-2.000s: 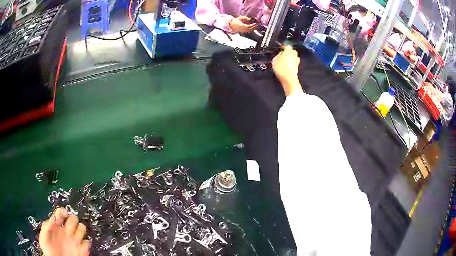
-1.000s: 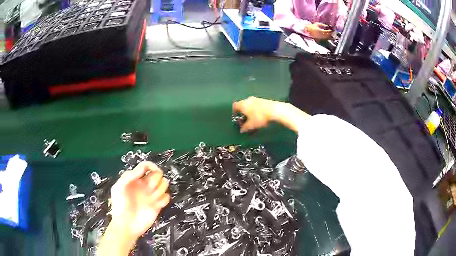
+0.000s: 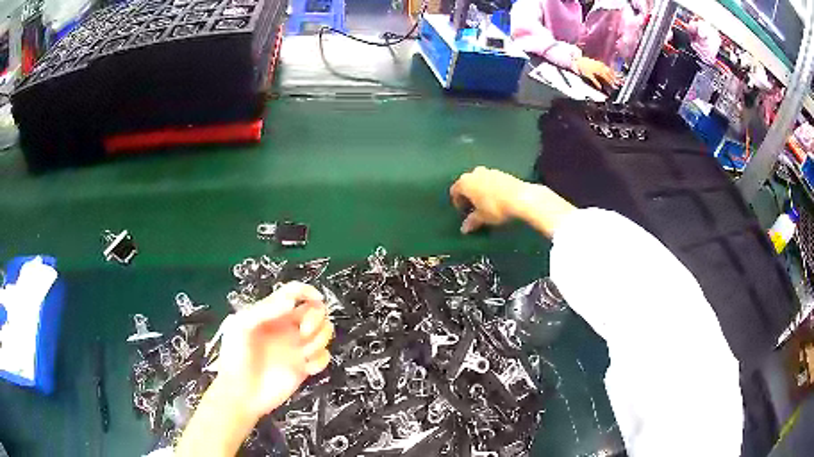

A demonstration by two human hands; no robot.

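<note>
A large loose pile of spring clips (image 3: 393,393) with silver loops and dark jaws lies before me. My left hand (image 3: 278,344) is over its left part, fingers curled; whether it holds anything is hidden. My right hand (image 3: 486,198) is above the green mat beyond the pile, fingertips down and closed on a small dark unit, mostly hidden by the fingers. One clamped unit (image 3: 292,234), a black block with silver loops to its left, lies on the mat behind the pile. Another clamped unit (image 3: 120,247) lies tilted farther left.
Filled black tray stack (image 3: 143,98) with a red base at back left. Blue bin (image 3: 45,353) with white cloth at left, dark rod (image 3: 102,393) beside it. Clear bottle (image 3: 535,299) at the pile's right edge. Black foam tray (image 3: 678,201) at right. Blue fixture (image 3: 473,67) and a pink-sleeved person across.
My right hand has come back from the black foam tray to the middle of the mat, then shifted slightly right. My left hand has moved right over the pile. The view has turned left.
</note>
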